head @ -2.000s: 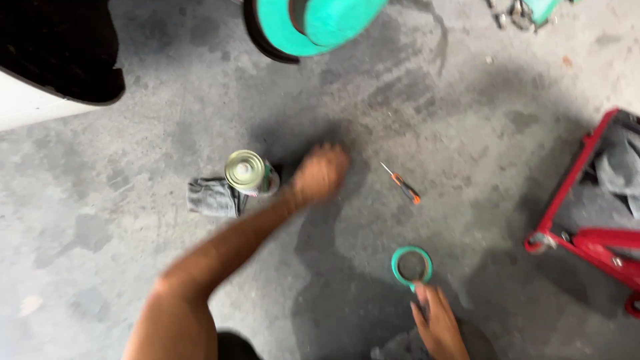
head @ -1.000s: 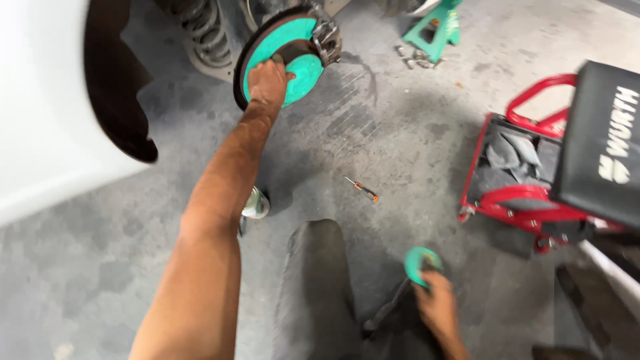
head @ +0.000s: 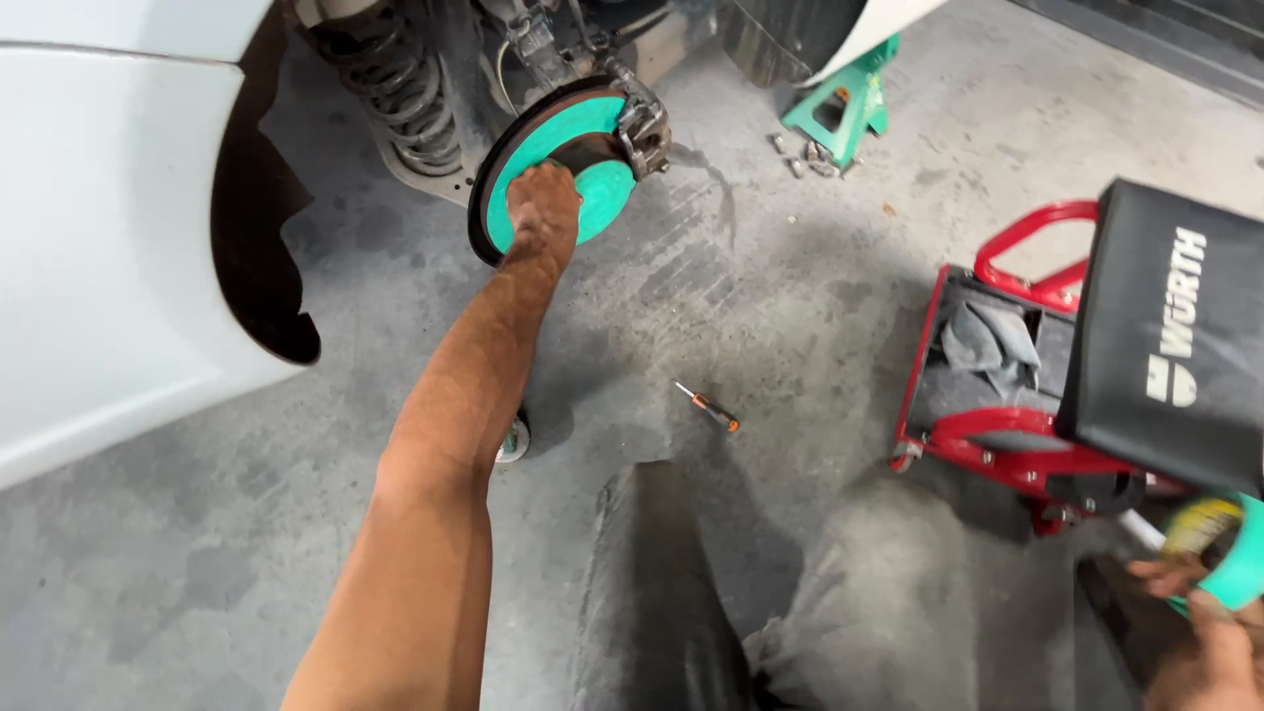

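My left hand point(head: 544, 204) rests against the car's brake disc point(head: 509, 202), whose face is covered with green masking tape; its fingertips are bent and partly hidden, so I cannot tell if they grip anything. A brake caliper point(head: 644, 128) sits on the disc's right edge. At the lower right edge of the head view my right hand point(head: 1210, 612) holds a roll of green masking tape point(head: 1242, 563), partly cut off by the frame. A screwdriver point(head: 713, 410) with an orange and black handle lies on the floor between my arms.
A white car body panel point(head: 109, 247) fills the left, with a coil spring point(head: 410, 99) behind the disc. A green jack stand point(head: 839, 109) stands at the back near loose metal parts. At right is a red Würth creeper seat point(head: 1165, 336) with a grey cloth point(head: 990, 346). A can point(head: 513, 440) is half hidden by my left forearm.
My left hand has gone from above the floor near the can to the taped disc. My right hand, with the tape roll, has moved to the right, beside the seat.
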